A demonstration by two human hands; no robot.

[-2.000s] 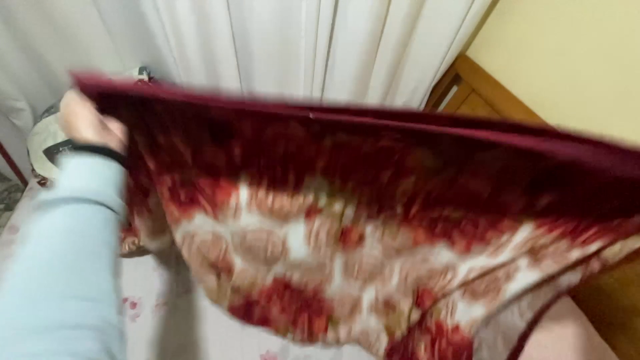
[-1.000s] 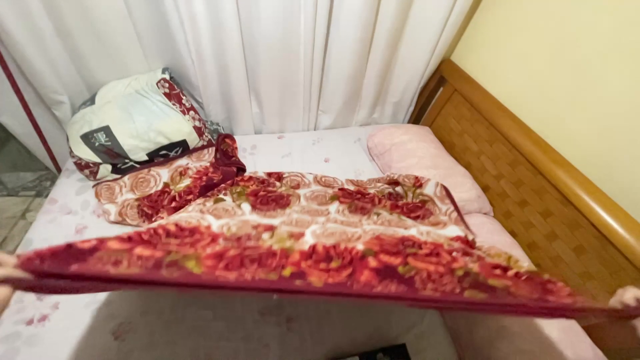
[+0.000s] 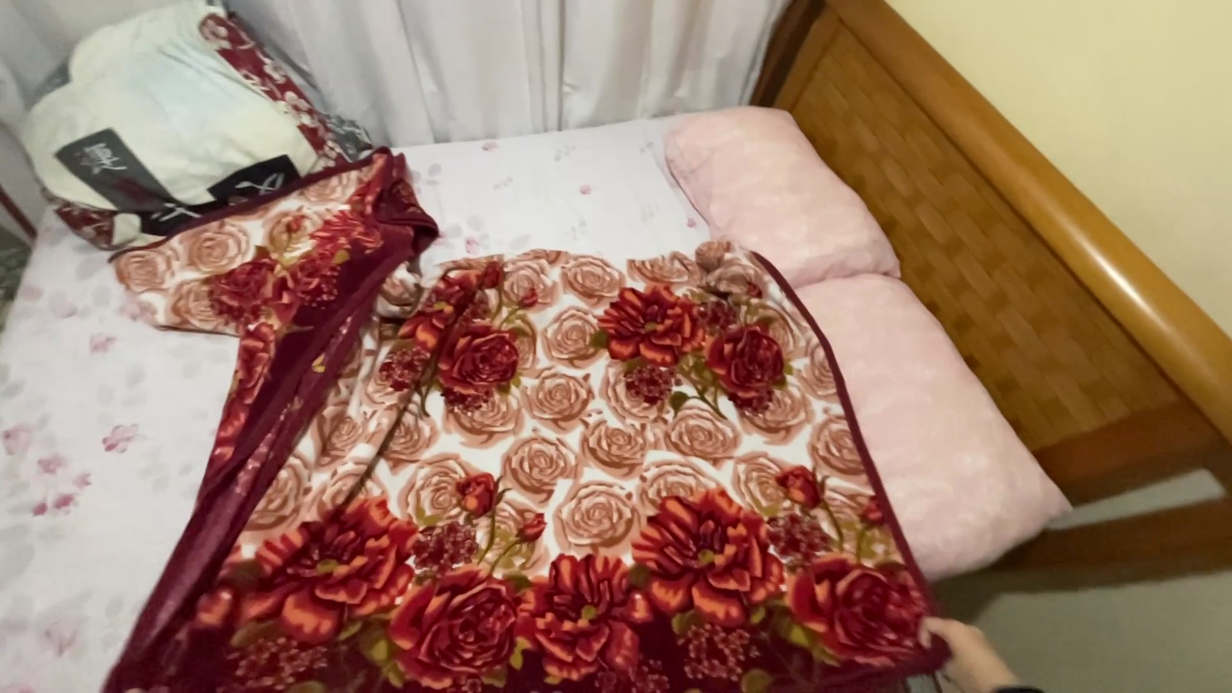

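Note:
A rose-patterned blanket with a dark red border lies spread over the bed, flat in the middle and bunched and folded over at its left side. At the lower right my right hand grips the blanket's near right corner, its fingers on the border. My left hand is out of the frame. The blanket's right edge runs along two pink pillows, touching the nearer one. Its far left part reaches up to a pile of folded bedding.
A floral bed sheet covers the mattress. The far pillow and near pillow lie against a wooden headboard. Folded white and red bedding sits at the far left corner, before a white curtain.
The blanket, held up in the air two seconds ago and stretched between both hands one second ago, now lies lower across the bed. My left hand has gone out of view.

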